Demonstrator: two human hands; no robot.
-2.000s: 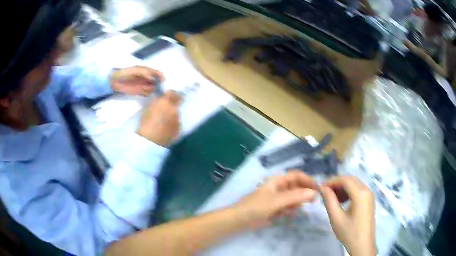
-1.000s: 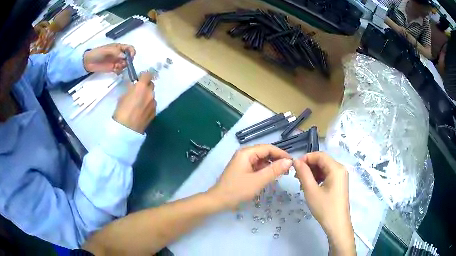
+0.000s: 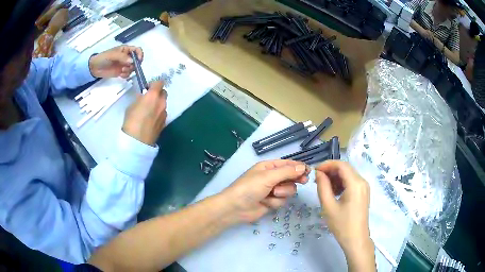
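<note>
My left hand (image 3: 268, 188) and my right hand (image 3: 343, 196) are bare and meet over the white work sheet (image 3: 234, 234). My left thumb and fingers pinch a tiny metal fitting (image 3: 307, 170). My right thumb and forefinger touch or nearly touch it; whether they grip it is too small to tell. Many small silvery fittings (image 3: 287, 226) lie scattered on the sheet below my hands. Just beyond them lie several black tubes (image 3: 282, 138), two with white ends showing at the right.
A neighbour in a light blue shirt (image 3: 80, 175) works at left with a black tube. A heap of black tubes (image 3: 298, 40) lies on brown paper (image 3: 255, 79). A clear plastic bag (image 3: 409, 154) of white pieces is at right. Dark metal pieces (image 3: 212, 161) lie on the green surface.
The view has steadied. My left fingers have curled in and turned around the small fitting, while my right hand stays close beside it. The neighbour's hands have barely moved.
</note>
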